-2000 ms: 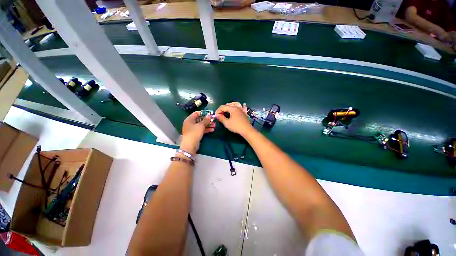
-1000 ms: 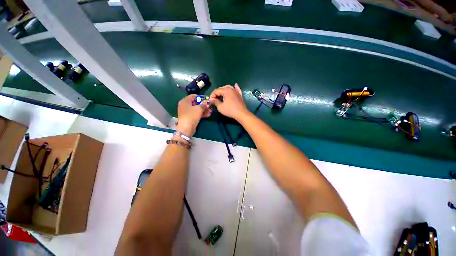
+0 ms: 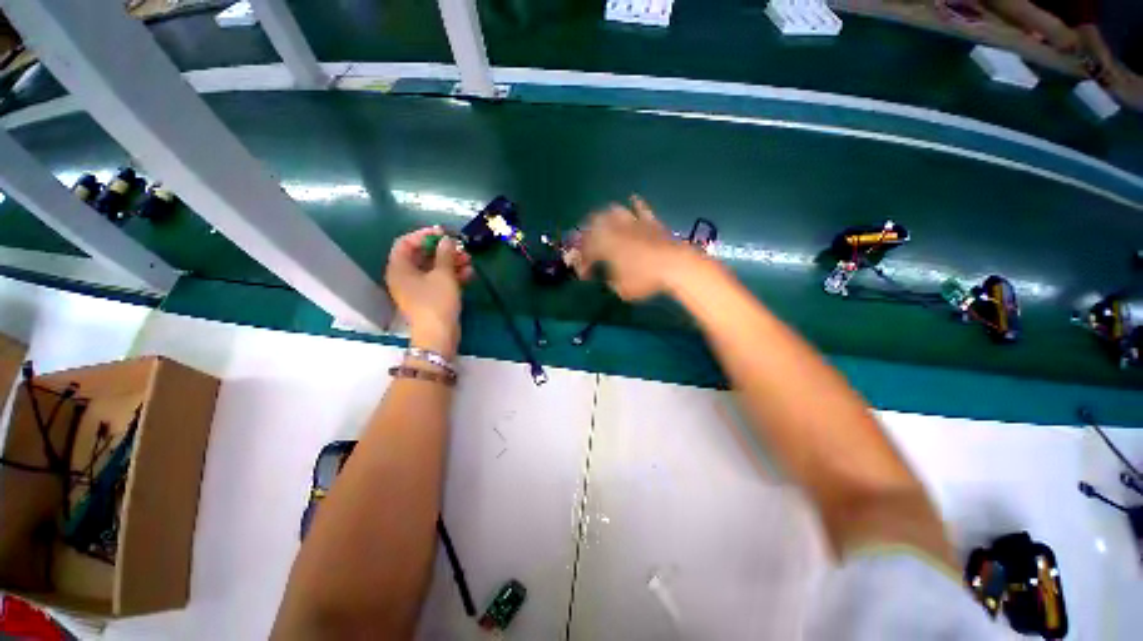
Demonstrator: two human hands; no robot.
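My left hand (image 3: 429, 286) holds a small green circuit board (image 3: 430, 241) at its fingertips, above the near edge of the green belt. A black cable lead (image 3: 508, 313) hangs from near it, its plug reaching over the white bench edge. My right hand (image 3: 624, 254) is blurred, to the right over the belt; its fingertips are near small parts, and whether it grips any is unclear. A black unit (image 3: 493, 223) with a pale mark lies just right of my left hand. Another black unit (image 3: 702, 235) is partly hidden behind my right wrist.
Joined black-and-yellow units (image 3: 990, 307) lie on the belt at right. A carton (image 3: 163, 482) with boards and leads stands at left. A loose board (image 3: 504, 604) and open case (image 3: 1022, 582) lie on the bench. White posts (image 3: 207, 163) cross the left side. A person's arm shows top right.
My right hand has moved right, apart from my left hand, which still holds the board. The view has shifted, and the parts between my hands are now uncovered.
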